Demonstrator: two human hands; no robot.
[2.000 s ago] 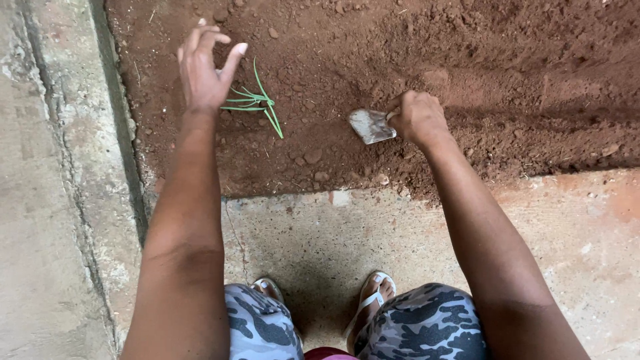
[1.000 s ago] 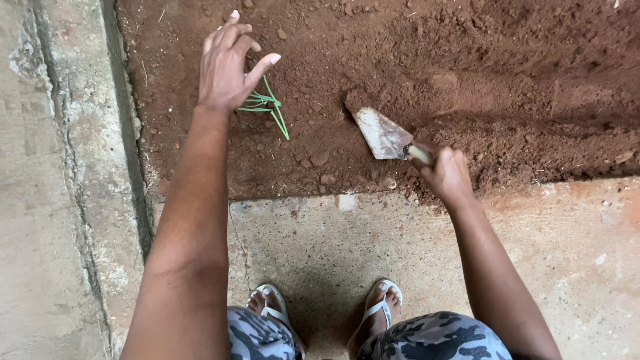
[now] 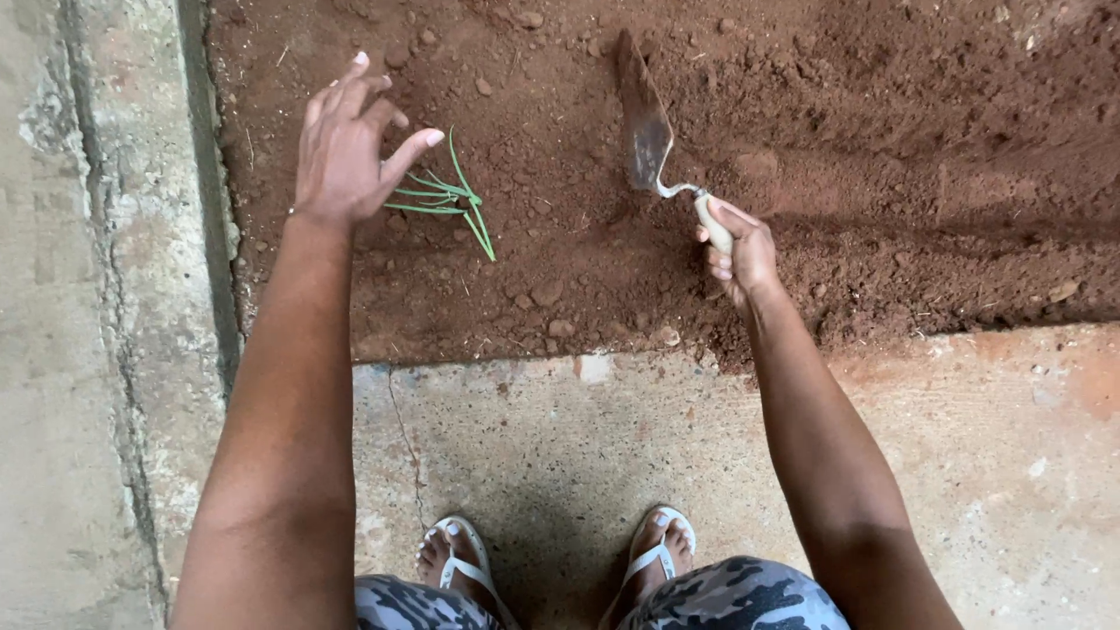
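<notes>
My right hand [image 3: 742,248] is closed around the pale handle of a pointing trowel [image 3: 649,144]. The trowel's soil-stained metal blade is turned on edge and points away from me, over the reddish-brown soil [image 3: 542,297]. My left hand [image 3: 348,144] is empty, fingers spread, just left of a green plant with thin tubular leaves [image 3: 468,199]. Its leaves splay out low over the soil, some reaching near my left wrist. Whether the hand touches the soil or the leaves I cannot tell.
A concrete curb [image 3: 149,219] borders the soil on the left. Nearest me lies a cracked concrete slab [image 3: 542,437], where my feet stand in white flip-flops [image 3: 468,569]. Furrows and ridges [image 3: 945,206] run through the soil on the right. Small clods lie scattered about.
The trowel's blade has turned from lying flat, face up, to standing on edge, pointing away from me. My left hand stays beside the plant with its fingers spread.
</notes>
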